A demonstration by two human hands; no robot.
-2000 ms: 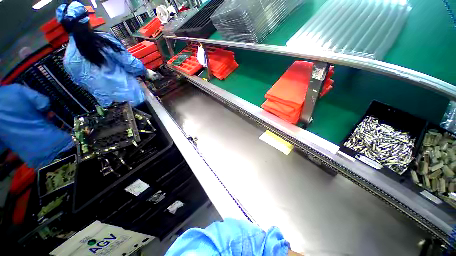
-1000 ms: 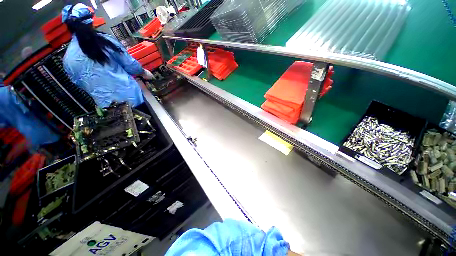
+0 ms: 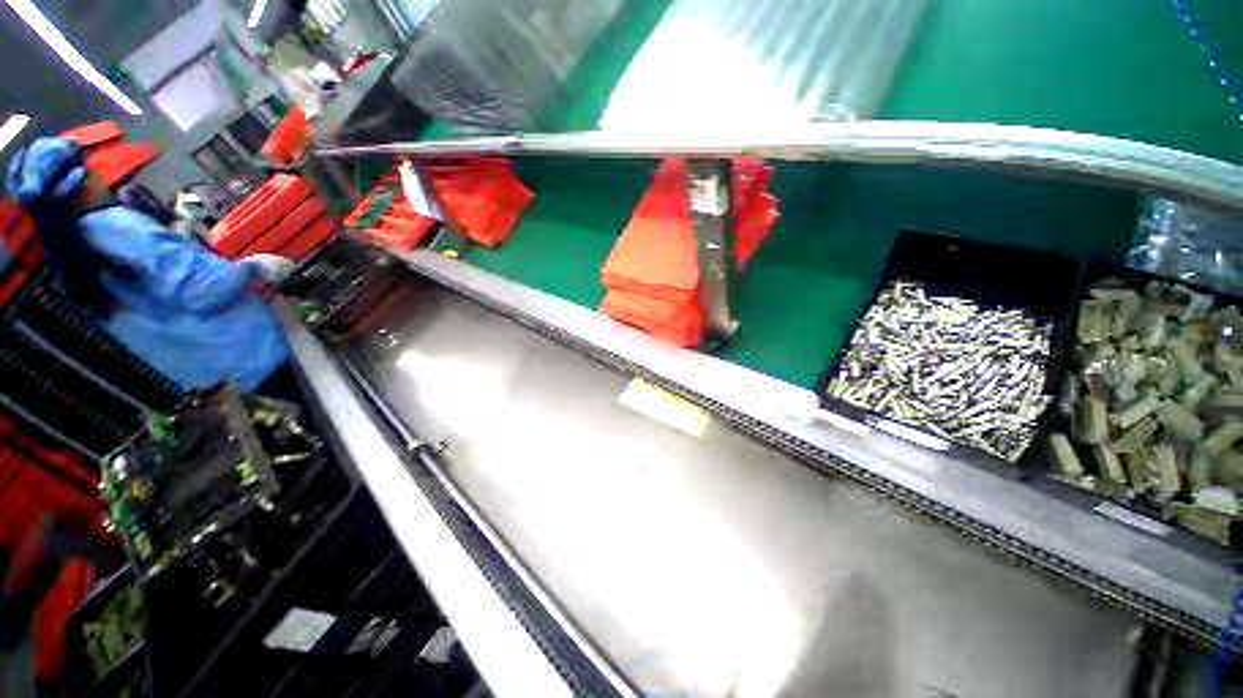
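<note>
Neither of my hands is in the picture. Nearest in front of me, the shiny steel surface (image 3: pixel 586 505) lies between two conveyor rails with chain. A black bin (image 3: pixel 941 361) beyond the far rail (image 3: pixel 818 423) holds small shiny silver components. A second bin to its right holds beige-grey connectors (image 3: pixel 1159 396). A yellow label (image 3: pixel 665 406) is on the far rail. A dark shadow shows on the steel at the bottom.
Stacked red sheets (image 3: pixel 661 266) stand by a metal post on the green shelf. Clear ribbed plastic (image 3: pixel 763 62) lies above. At the left are a stacked carrier (image 3: pixel 205 477) over black crates and a person in a blue smock (image 3: pixel 177 293) by the near rail.
The view has turned right and tilted, so the shelf and bins sit further left. The blue sleeve at the bottom has left the picture. A dark carrier end shows near the other person.
</note>
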